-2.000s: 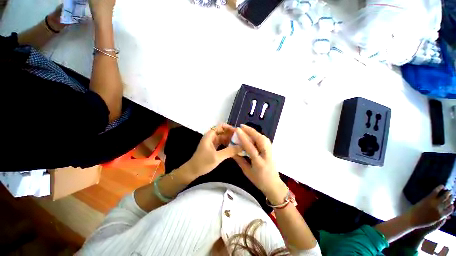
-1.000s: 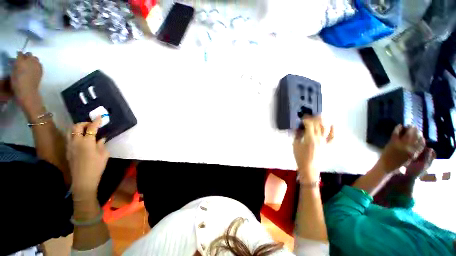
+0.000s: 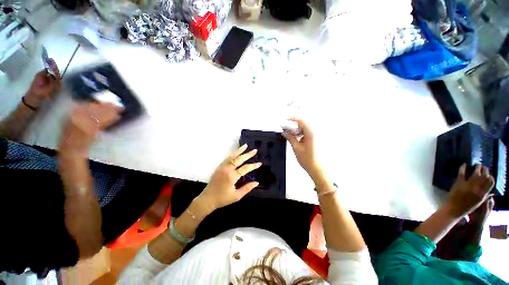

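Note:
A black box insert (image 3: 273, 146) with dark cutouts lies in front of me at the table's near edge. I see no white piece in its uncovered part. My left hand (image 3: 231, 173) lies over its left side with fingers spread, hiding part of it. My right hand (image 3: 304, 146) is just beyond its right edge, with a small white piece (image 3: 291, 127) at the fingertips; whether it is an earbud I cannot tell. Another black insert (image 3: 127, 92) with white pieces is at the left, blurred, with a neighbour's hand over it.
A black phone (image 3: 233, 48), a silvery tangled heap (image 3: 167, 34), a red box (image 3: 204, 25) and a blue bag (image 3: 427, 61) lie along the far side. At right, a person in green sleeves holds a dark box stack (image 3: 466, 153). Faint small pieces lie beyond my insert.
The filled insert went from in front of me to the left, and my left hand has let go of it. The empty insert has come from the right to in front of me. My right hand now has a white piece.

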